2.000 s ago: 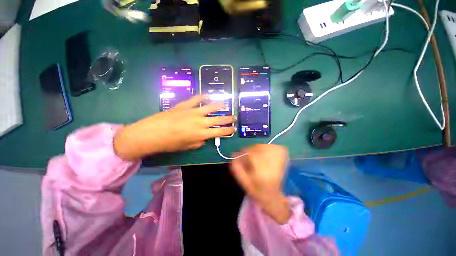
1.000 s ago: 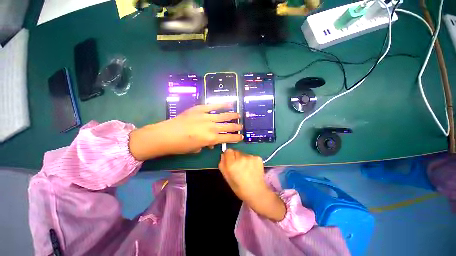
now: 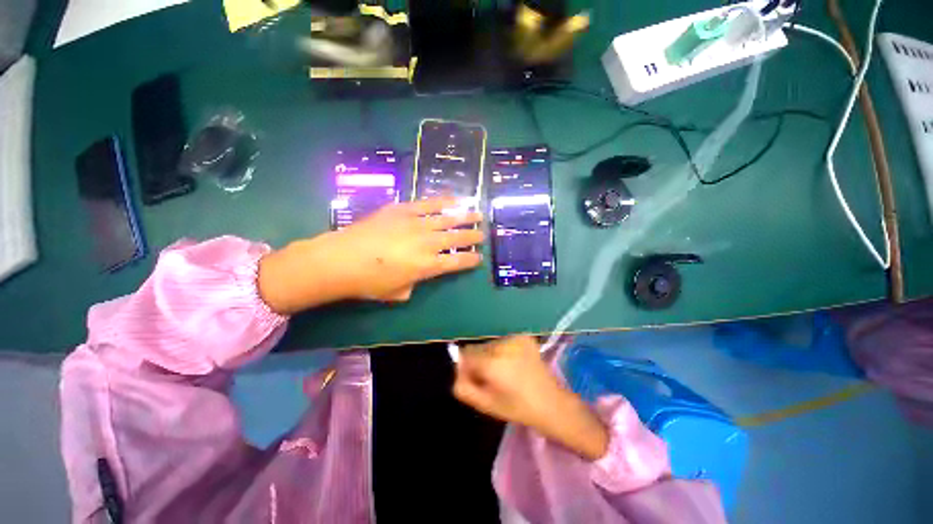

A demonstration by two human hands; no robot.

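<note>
Three phones lie in a row on the green bench. My left hand (image 3: 384,251) lies flat, fingers spread, over the lower part of the middle phone (image 3: 450,156), which is slightly tilted. It also covers the lower part of the purple-lit left phone (image 3: 365,180). The right phone (image 3: 523,220) shows a dark list screen. My right hand (image 3: 512,379) is closed on the white charging cable (image 3: 591,294) just off the bench's front edge. The cable's small plug sticks out from my fingers, apart from the phone. The cable is blurred.
Two round black cases (image 3: 609,198) with open lids are at right. A power strip (image 3: 691,56) is upper right. A bagged dark item (image 3: 222,150) and two spare phones (image 3: 157,133) are left. Black fixtures (image 3: 360,46) stand at the top. A blue stool (image 3: 655,420) is below.
My right hand has pulled the cable plug away from the middle phone's lower end, down past the bench edge. The middle phone has shifted up slightly and tilted. My left hand stays on it.
</note>
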